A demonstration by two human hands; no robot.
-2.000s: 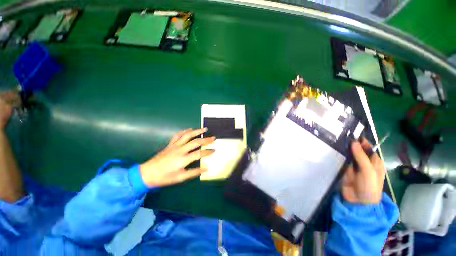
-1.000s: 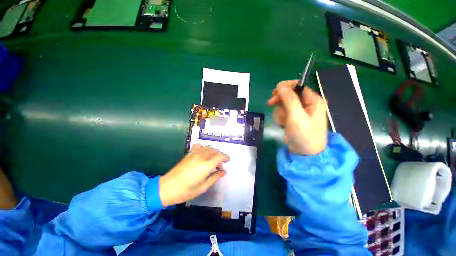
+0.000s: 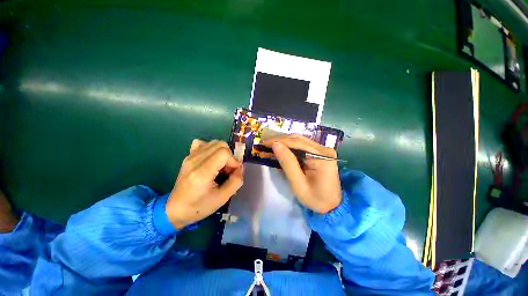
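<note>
The tablet screen assembly [image 3: 269, 208] lies in front of me, its silvery panel toward me and its mainboard [image 3: 283, 128] at the far end. My right hand [image 3: 310, 173] is over the board and holds tweezers [image 3: 312, 156], their rear end pointing right. The working tips are near the orange flex parts at the board's left. My left hand [image 3: 205, 182] is at the assembly's left edge, fingers curled together; whether it pinches something small cannot be told. The adhesive release sheet [image 3: 292, 62], white with a black block, lies just beyond the board, its near edge meeting the assembly.
Long black adhesive sheets [image 3: 454, 167] with cream edges lie at the right. Beyond them are a white roll [image 3: 503, 240] and wired parts [image 3: 497, 191]. A component tray [image 3: 453, 277] is at lower right. Another tablet assembly [image 3: 489, 43] lies at upper right. Another person's sleeve [image 3: 20, 248] shows at lower left.
The right hand has come down with the tweezers onto the board. The left hand has moved from the panel to the assembly's left edge. Earlier, the right hand carried the assembly while the left touched the sheet.
</note>
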